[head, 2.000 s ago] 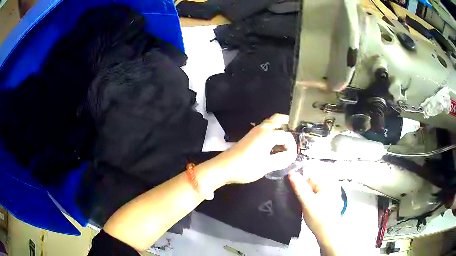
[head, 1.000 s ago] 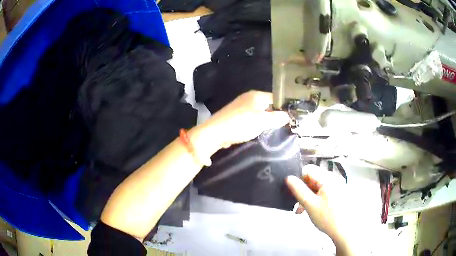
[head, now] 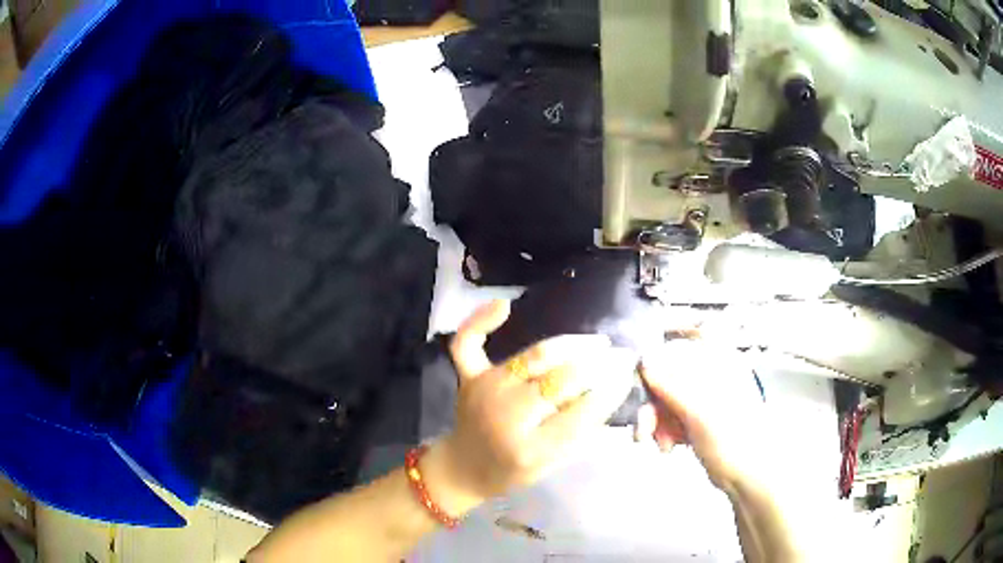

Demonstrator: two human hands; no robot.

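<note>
A black fabric panel lies at the needle area and reaches toward the front, its near part under my hands. My left hand, with an orange bracelet at the wrist, lies over the panel, thumb spread to the left; its fingertips are washed out by glare. My right hand is just right of it at the panel's right edge, fingers bent; glare hides its exact grip. The presser foot is just beyond the hands, under the cream sewing machine head.
A blue bin at left holds a big black fabric heap. Black pieces with a pale logo lie behind the panel. A pale machine arm extends right. A red-handled tool is at the right table edge.
My left hand has moved from beside the needle toward the front, and its fingers have spread over the panel. The panel has turned and its logo is no longer visible. My right hand has moved slightly.
</note>
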